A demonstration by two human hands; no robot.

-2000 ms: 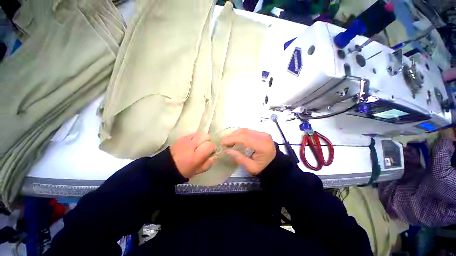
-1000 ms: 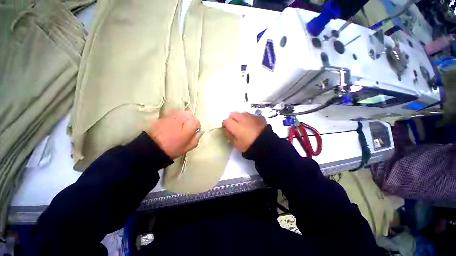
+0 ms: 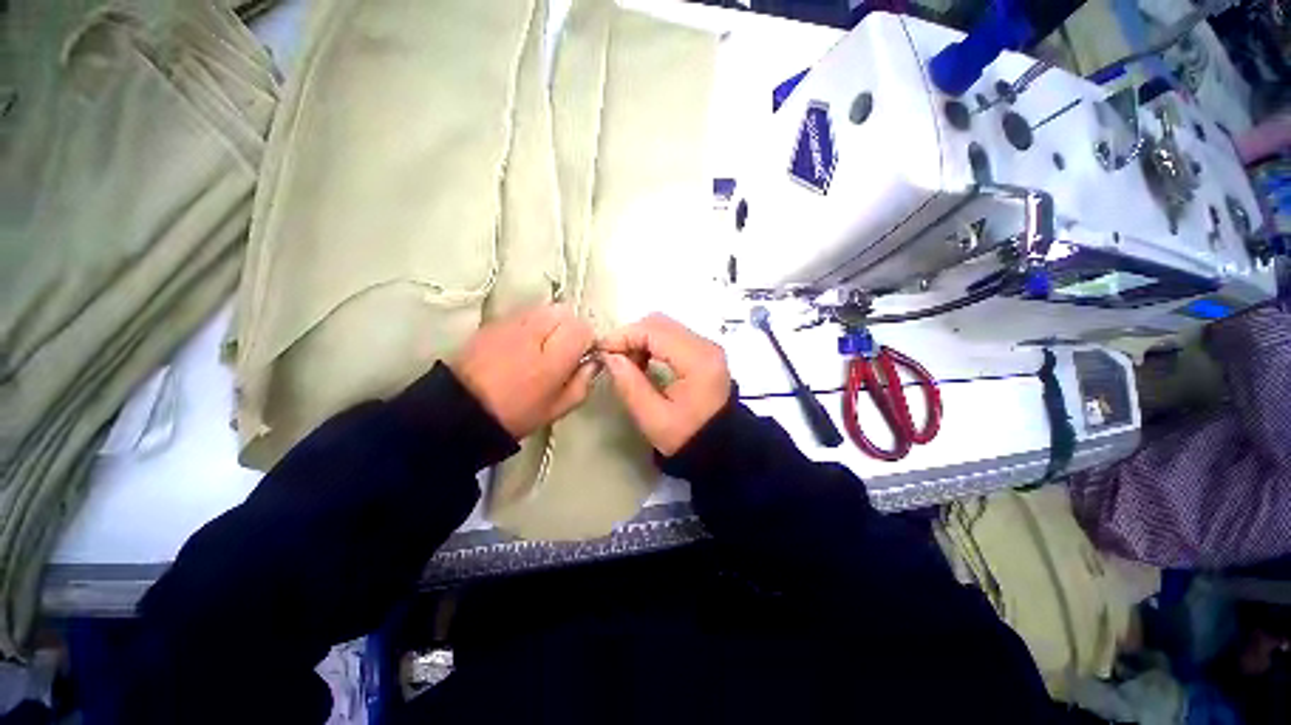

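Note:
Pale khaki trouser panels (image 3: 389, 156) lie on the white table, with a pale seam line running along their narrow edges down to the hands. My left hand (image 3: 531, 368) is closed on the cloth edge near the panel's lower end. My right hand (image 3: 666, 380) touches it fingertip to fingertip, thumb and forefinger pinched at the same spot. A tiny dark or shiny bit shows between the fingertips; it is too small to name. The curved lower end of the panel (image 3: 588, 489) hangs just over the table's front edge.
A thick khaki stack (image 3: 113, 255) is at left. A white sewing machine (image 3: 878, 170) stands at right. Red-handled scissors (image 3: 892, 404) and a slim dark tool (image 3: 797, 380) lie before it. A control box (image 3: 1102, 390) is at the edge. A person's checked sleeve (image 3: 1189, 482) is at far right.
My hands were together, moved apart along the cloth edge one second ago, and now meet again. The right hand has come left to the left one. The view has shifted somewhat.

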